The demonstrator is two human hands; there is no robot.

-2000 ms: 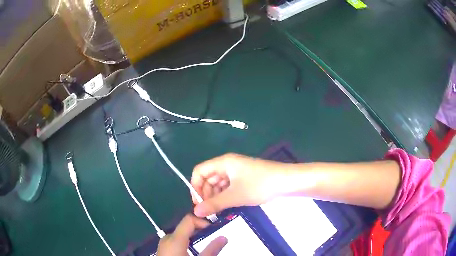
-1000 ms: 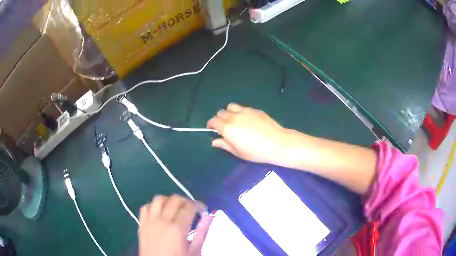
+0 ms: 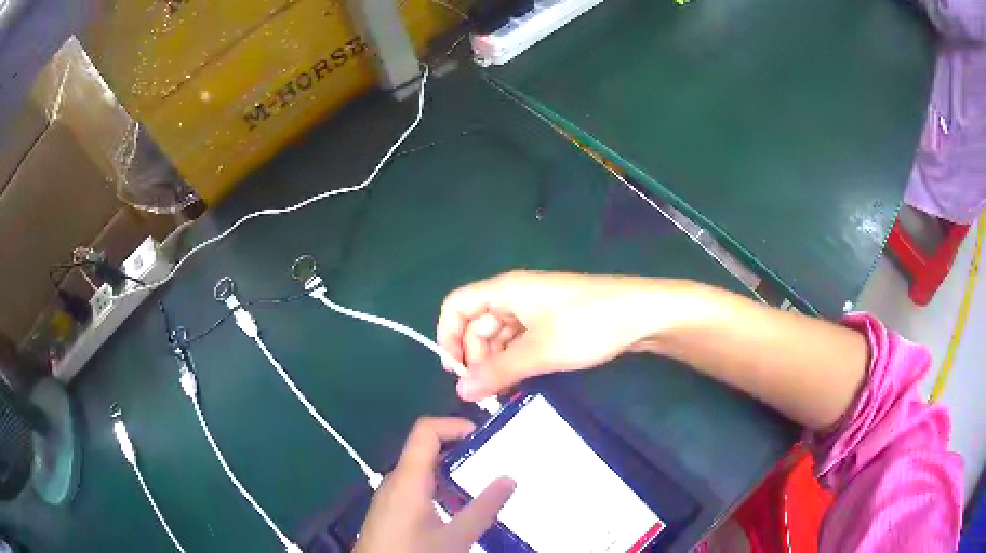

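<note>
A smartphone with a bright white screen (image 3: 562, 475) lies in a black phone tray (image 3: 660, 475) at the bottom centre. My right hand (image 3: 487, 335) pinches the plug end of a white USB cable (image 3: 378, 319) at the phone's upper edge. My left hand (image 3: 427, 491) is at the phone's left side, fingers apart, thumb over the screen; whether it grips the phone or tray is unclear. A second white cable (image 3: 308, 405) runs down to the tray beside my left hand. Two more white cables lie further left, cut off by the lower edge. Each has a ring at its far end.
A power strip (image 3: 103, 313) with black plugs and a fan (image 3: 49, 443) stand at left. A yellow carton (image 3: 260, 76) is behind, with a long white cord (image 3: 292, 205) before it. A red stool (image 3: 924, 259) and a person's sleeve (image 3: 957, 140) are at right.
My right hand has brought the rightmost cable from the bench to the phone's upper edge. My left hand has moved from the neighbouring cable's plug to this phone. The view has shifted.
</note>
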